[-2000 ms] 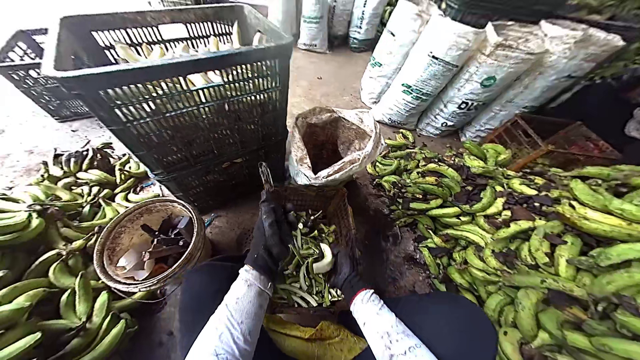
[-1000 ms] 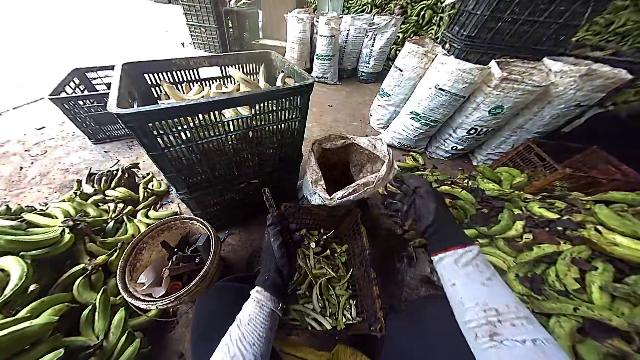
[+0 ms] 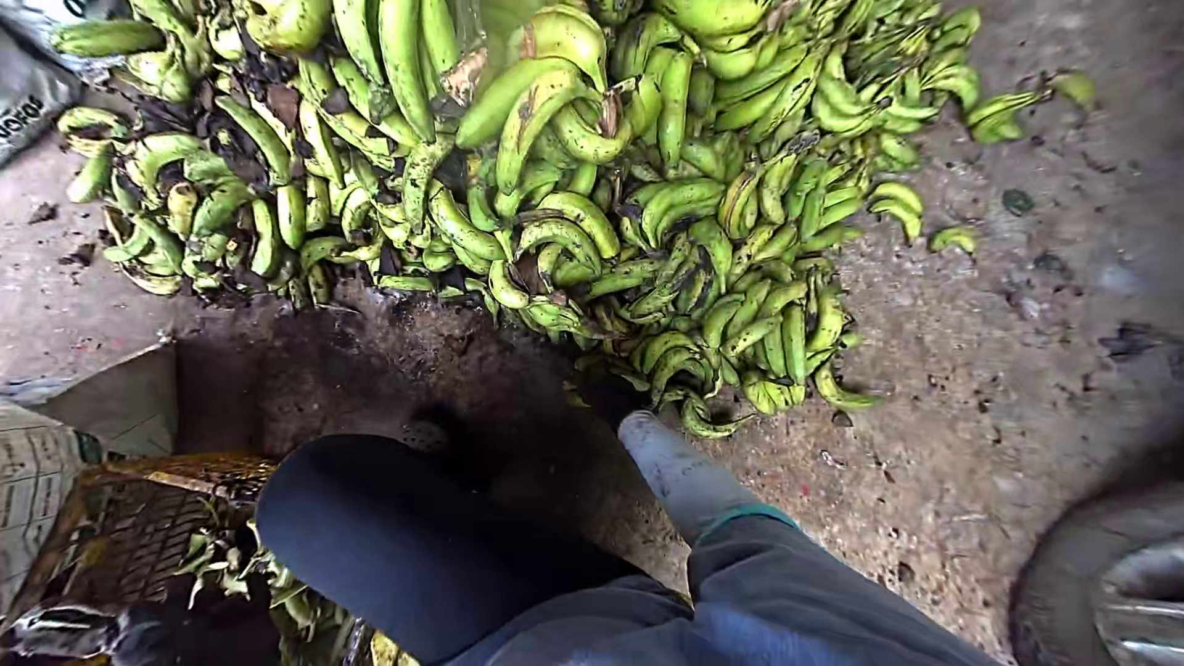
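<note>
My right hand, in a dark glove below a pale sleeve, reaches to the near edge of a large heap of green plantains. Its fingers are in shadow among the fruit, so their grip is hidden. At the lower left, a blurred dark gloved shape that looks like my left hand lies by a worn plastic crate. What it holds cannot be made out. Green peelings lie in the crate, beside my dark-clothed knee.
An open woven sack stands beyond the crate at the left. Part of another printed sack shows at the upper left. A tyre-like round object is at the lower right. Dark debris lies on the dirty floor.
The view has swung far to the right. My right hand has left the peelings crate, where it was two seconds ago, and is now at the plantain heap.
</note>
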